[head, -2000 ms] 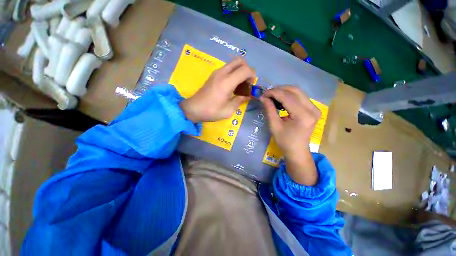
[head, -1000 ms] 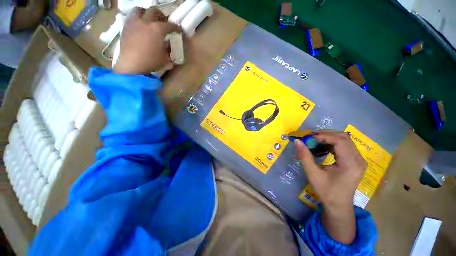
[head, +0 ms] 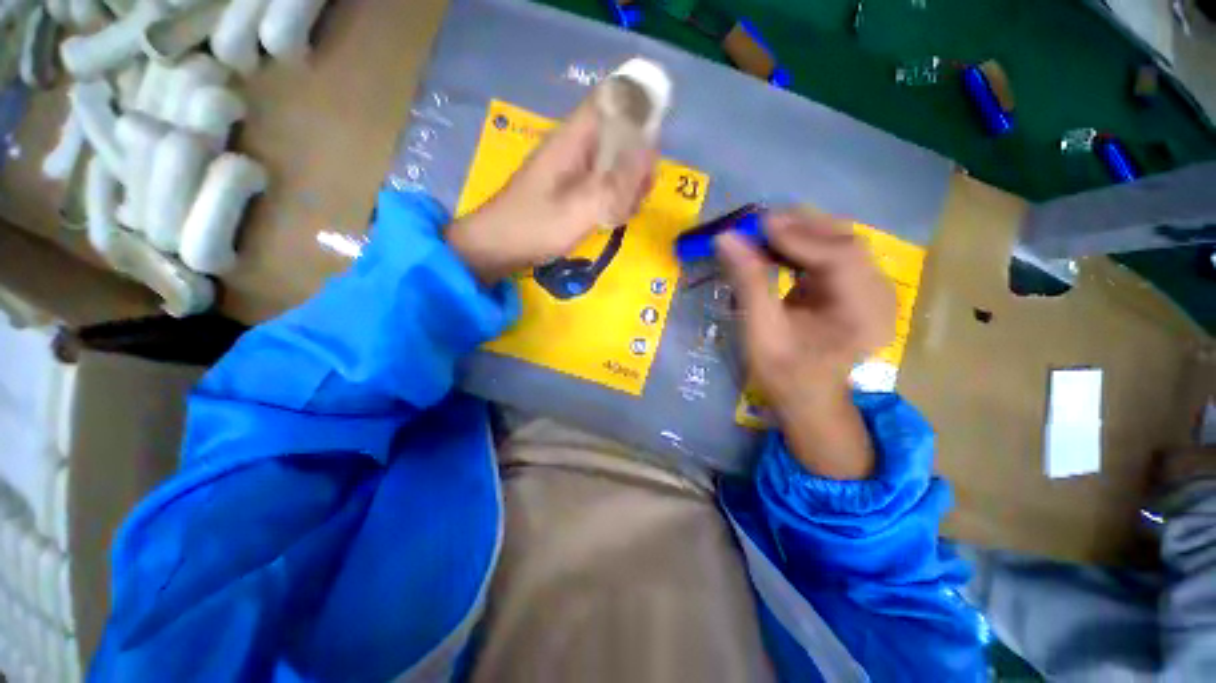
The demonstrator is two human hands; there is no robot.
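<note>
My left hand (head: 567, 187) holds a curved white housing shell (head: 632, 107) upright over the yellow panel of the carton sheet (head: 520, 360). The shell's open side seems to face me; its inside is blurred. My right hand (head: 814, 300) holds a blue battery cell (head: 718, 235) between thumb and fingers, a little to the right of the shell and apart from it. The cell points left, with a dark edge along its top. Whether a circuit board is attached to it cannot be told. Both hands are slightly blurred.
Empty white housings (head: 167, 147) are heaped at the upper left, above a carton of housings (head: 27, 534). Blue cells with brown pads (head: 988, 98) lie on the green belt (head: 880, 67). A grey metal bracket (head: 1120, 227) and a white card (head: 1075, 423) are at right. A grey sleeve shows lower right.
My left hand has come from the housing heap back over the mat with a white shell in it. My right hand still holds the blue cell. The view has shifted.
</note>
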